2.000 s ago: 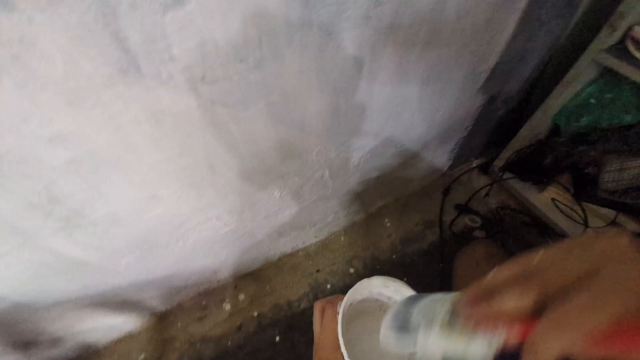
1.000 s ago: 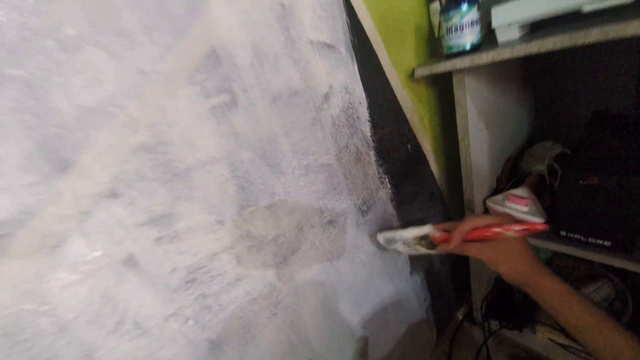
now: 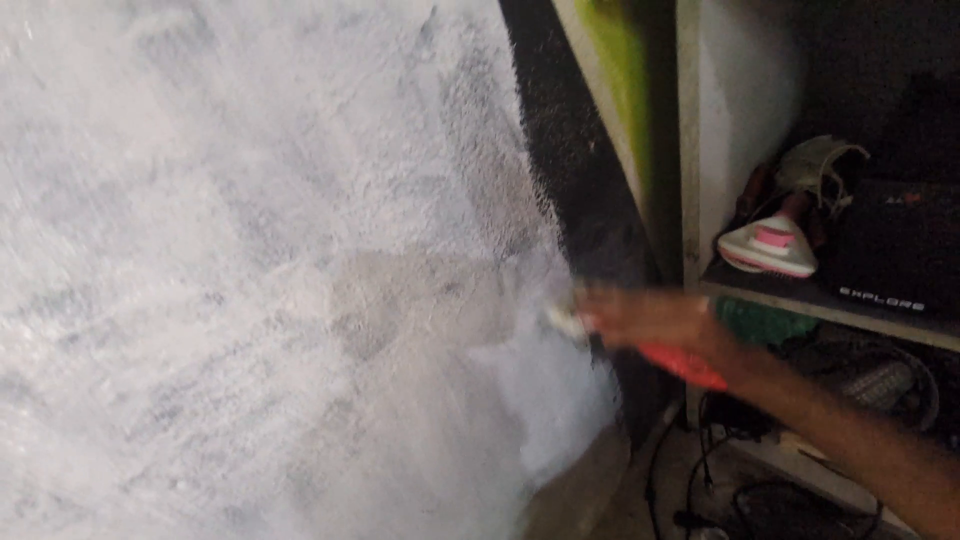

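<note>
My right hand (image 3: pixel 649 319) comes in from the lower right and is closed around a paintbrush with a red handle (image 3: pixel 686 366). The pale bristles (image 3: pixel 566 319) lie at the right edge of the white-painted wall (image 3: pixel 420 390), beside its dark border (image 3: pixel 585 165). Motion blurs both hand and brush. Grey, rough patches show through the paint left of the brush, and a smoother bluish-white area lies just below it. My left hand is out of view.
A shelf unit (image 3: pixel 690 187) stands at the right. On its shelf are a white and pink brush-like item (image 3: pixel 770 244) and a black box (image 3: pixel 892 247) bearing writing. Green material (image 3: pixel 765 321) sits under the shelf; black cables (image 3: pixel 660 472) lie near the floor.
Two seconds ago the brush was at a white container near the floor, held by a hand; one second ago it was at the wall's right edge. The container has left the view, which has shifted.
</note>
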